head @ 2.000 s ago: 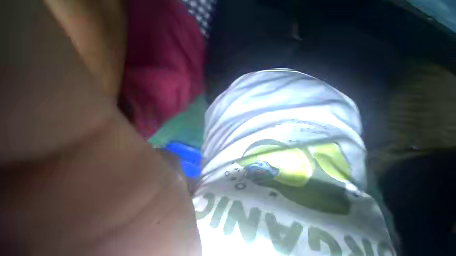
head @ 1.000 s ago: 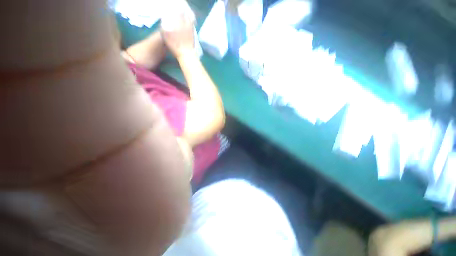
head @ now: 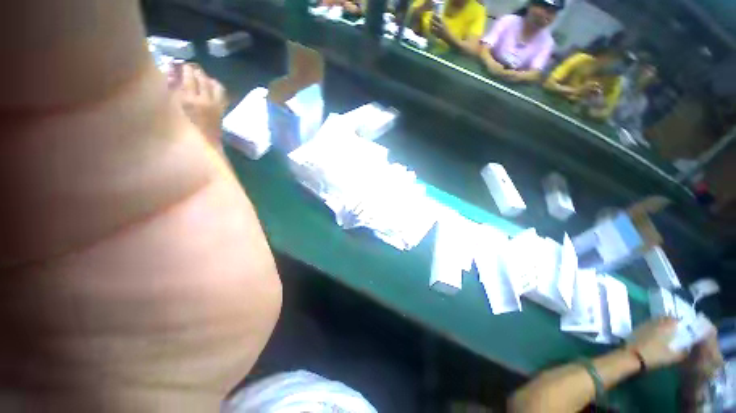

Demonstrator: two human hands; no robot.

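Note:
A very large, blurred area of bare skin with creases, seemingly my left hand close to the lens, covers the left side. Its fingers are not visible. My right hand is not in view. White folding cartons and papers lie in an overlapping heap on the green bench edge. Further white cartons stand or lean in a row towards the lower right. A blue-and-white display box with a raised brown flap stands behind the heap's left end.
Two slim white boxes are on the dark belt. Another display box is at right. Another person's hands hold white items at lower right. A hand shows at upper left. Several people sit opposite. White cloth is at bottom.
The view has risen from the white printed cloth and dark floor area to the bench and belt. The opposite row has come into view. The large skin area still covers the left side.

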